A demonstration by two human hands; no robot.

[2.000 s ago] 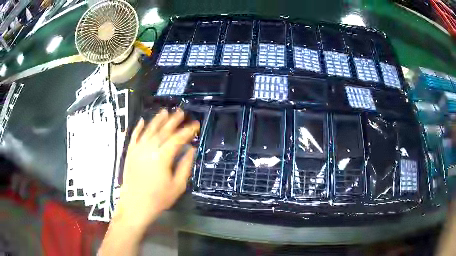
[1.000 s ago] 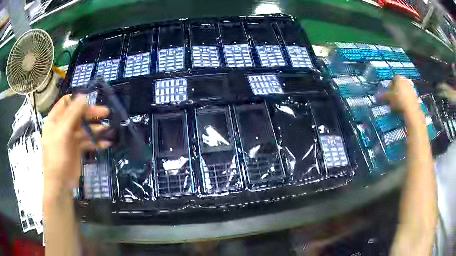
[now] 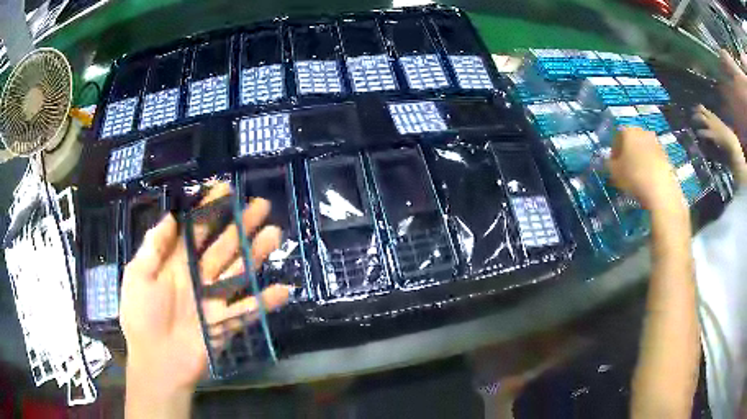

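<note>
My left hand [image 3: 168,303] is palm up over the tray's front left and holds a thin black phone housing [image 3: 196,270] with bluish edges; fingers show through its openings. My right hand [image 3: 643,168] is at the right over keypads [image 3: 602,69] in clear blue-tinted packing; its fingers are curled, and whether they hold a keypad is hidden. The shiny black blister tray [image 3: 368,311] lies in front of me. Housings with pale keypads [image 3: 318,75] fill its back row. Three sideways housings have pale keypads. In the front row, several housings show dark key areas.
A cream desk fan [image 3: 34,102] stands at the left. White cut-out sheets [image 3: 45,286] are heaped below it. The bench's metal edge [image 3: 360,340] runs along the front. Another person's hand [image 3: 721,135] and pale sleeve [image 3: 725,278] are at the far right.
My left hand has picked up a housing since the oldest frame, and has moved lower and turned palm up. My right hand has come in over the keypads. A pale-keyed housing now shows front left.
</note>
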